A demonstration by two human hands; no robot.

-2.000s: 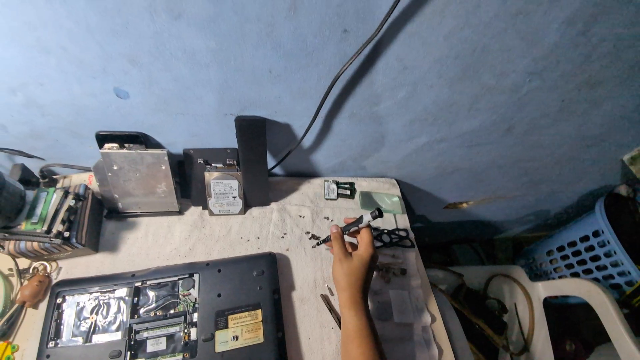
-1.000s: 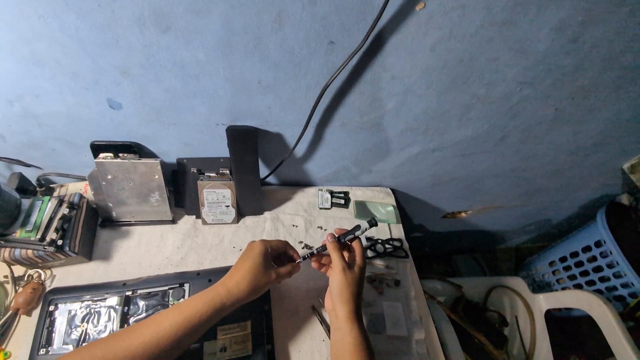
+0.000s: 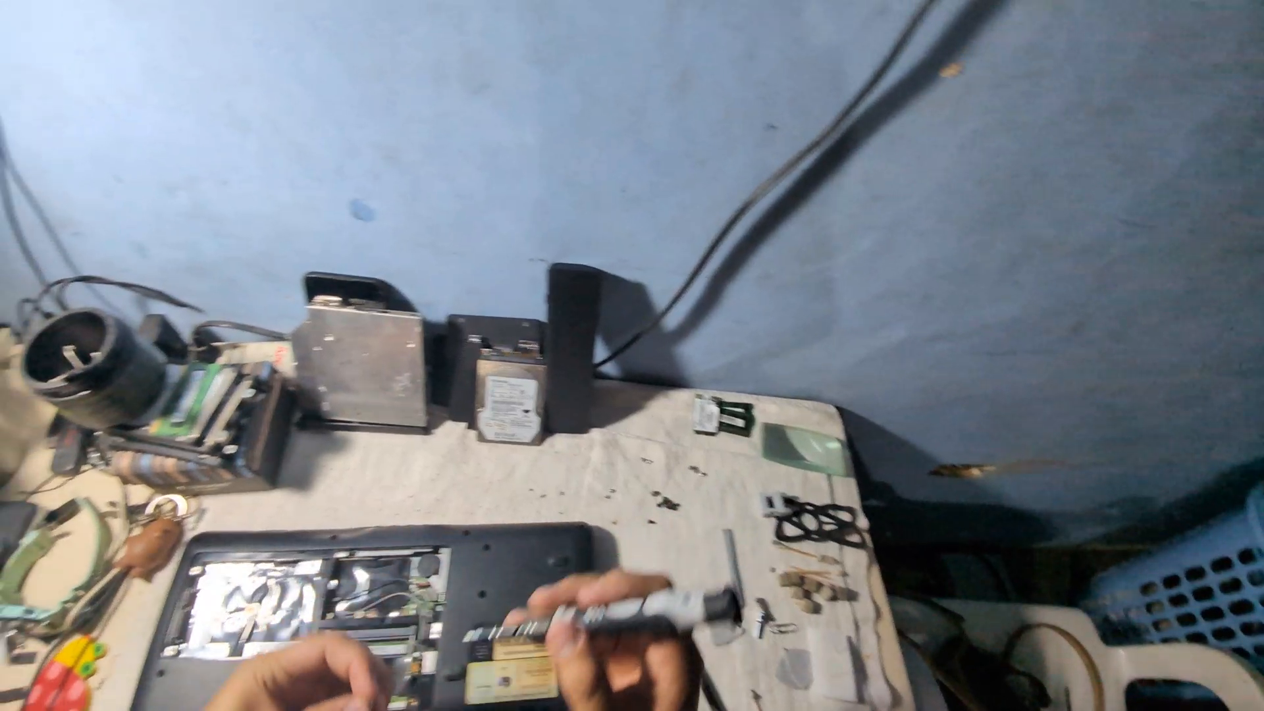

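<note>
My right hand (image 3: 617, 642) grips a precision screwdriver (image 3: 652, 610), black and silver, held roughly level over the right part of an upturned laptop base (image 3: 513, 568). The laptop's bays lie uncovered, with silver foil and a circuit board showing. Low in the view, my left hand (image 3: 306, 671) hovers over the laptop with fingers curled; nothing is seen in it, though its fingertips are blurred. Small screws (image 3: 667, 502) lie scattered on the cloth behind the laptop.
A hard drive (image 3: 510, 400) and an optical drive (image 3: 363, 365) lean upright near the wall. Memory modules (image 3: 723, 416), a coiled black cable (image 3: 820, 521) and small tan pieces (image 3: 815, 588) lie at the right. A black cup (image 3: 94, 365) stands left. A blue basket (image 3: 1195, 583) is beyond the table.
My left hand came in and met the screwdriver in my right hand; now the two are apart. The screwdriver has moved left, over the laptop. The view has shifted left.
</note>
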